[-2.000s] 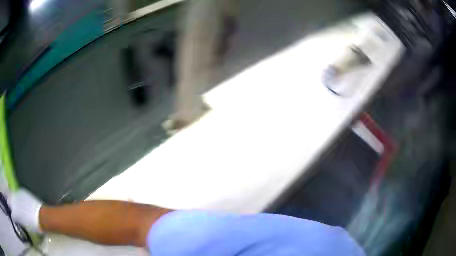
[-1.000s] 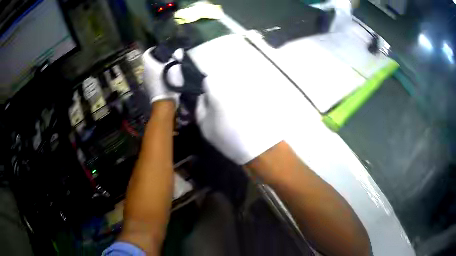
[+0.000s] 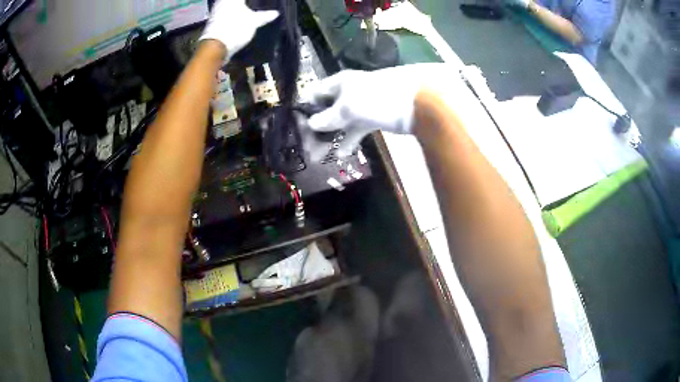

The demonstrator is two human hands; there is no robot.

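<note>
My left hand point(image 3: 233, 30), in a white glove, is at the top left over the test rig, fingers apart and empty, its fingertips beside a hanging black cord. My right hand point(image 3: 365, 104), also in a white glove, has its fingers closed on a bundle of black cord point(image 3: 286, 123) over the rig's front. The bundle is dark and blurred; whether an adapter is in it I cannot tell. The black test rig point(image 3: 250, 175) has pale socket plates point(image 3: 262, 86), and red and black leads with metal ends point(image 3: 300, 213) hang at its front.
A shallow tray point(image 3: 339, 287) under the rig holds a white glove and a yellow-blue item. On the right, a black adapter point(image 3: 558, 98) lies on white sheeting near a lime-green strip point(image 3: 596, 195). A pale display point(image 3: 104, 33) stands behind. Another person's arm point(image 3: 555, 24) is across the conveyor.
The view has turned to the rig. My left hand has moved up and away from my right hand and opened. A cord bundle now shows in my right hand.
</note>
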